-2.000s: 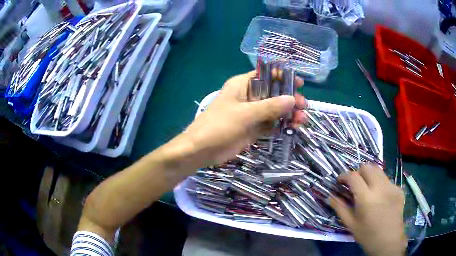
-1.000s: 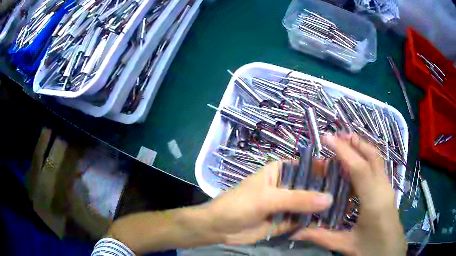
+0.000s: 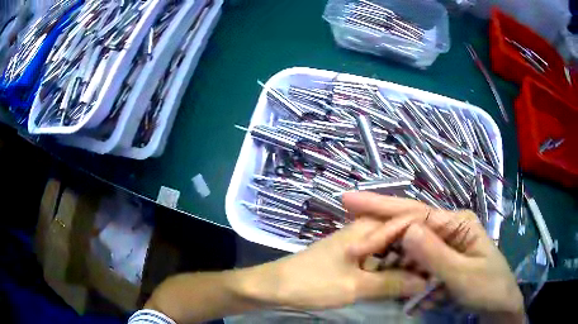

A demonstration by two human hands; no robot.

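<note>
A white plastic tray (image 3: 238,190) lies in front of me, heaped with silver motors (image 3: 367,144) that have thin red and dark lead wires. My left hand (image 3: 317,269) and my right hand (image 3: 453,253) meet over the tray's near edge, fingers overlapping. Between them they hold a bunch of motors (image 3: 391,258), mostly hidden by the fingers and blurred. A thin end sticks out below the fingers. How the bunch is shared between the hands is hard to see.
Stacked full white trays (image 3: 154,152) and a blue tray (image 3: 19,95) stand at left. A clear box (image 3: 437,54) of slim shafts is behind. Red bins (image 3: 529,158), tweezers (image 3: 487,82) and a pale pen-shaped tool (image 3: 539,223) lie right. A carton (image 3: 89,288) is below left.
The left hand came down from above the tray to its near edge, and the right hand joined it. Since one second ago the fingers have closed over the bunch, covering most of it.
</note>
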